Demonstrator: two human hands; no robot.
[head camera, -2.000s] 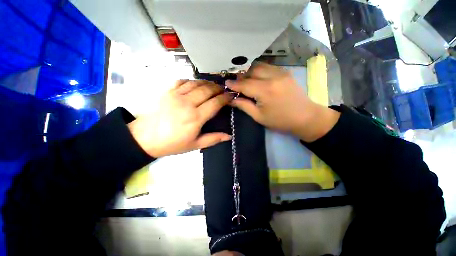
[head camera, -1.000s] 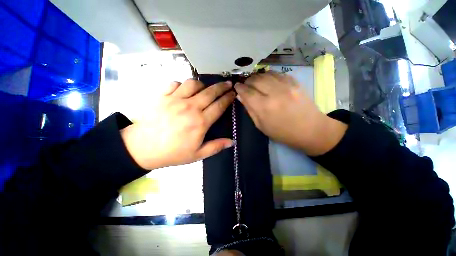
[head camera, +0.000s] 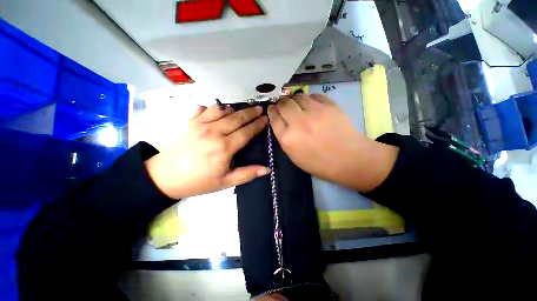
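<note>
A black strap panel (head camera: 297, 217) runs from under the sewing machine head (head camera: 235, 53) down to the bottom edge, with a silvery zipper (head camera: 272, 176) along its middle. A zipper puller with ring (head camera: 282, 274) lies near its lower end. My left hand (head camera: 212, 150) lies flat on the panel's left side, fingertips close to the zipper's top, thumb at the zipper. My right hand (head camera: 324, 138) presses on the right side, fingers bent near the presser area. The needle and the panel's far end are hidden under the head and fingers.
Pale work plate (head camera: 344, 188) with yellow tape (head camera: 377, 109) lies under the panel. Large blue totes (head camera: 88, 94) stand at left. Small blue bins (head camera: 503, 120) are at right, with a green-handled tool (head camera: 465, 148) nearer. A dark table edge (head camera: 377, 251) crosses in front.
The view has tilted up, showing more of the machine head and its red logo. Since the earliest frame, my right fingers have moved from pinching at the zipper top to lying on the panel.
</note>
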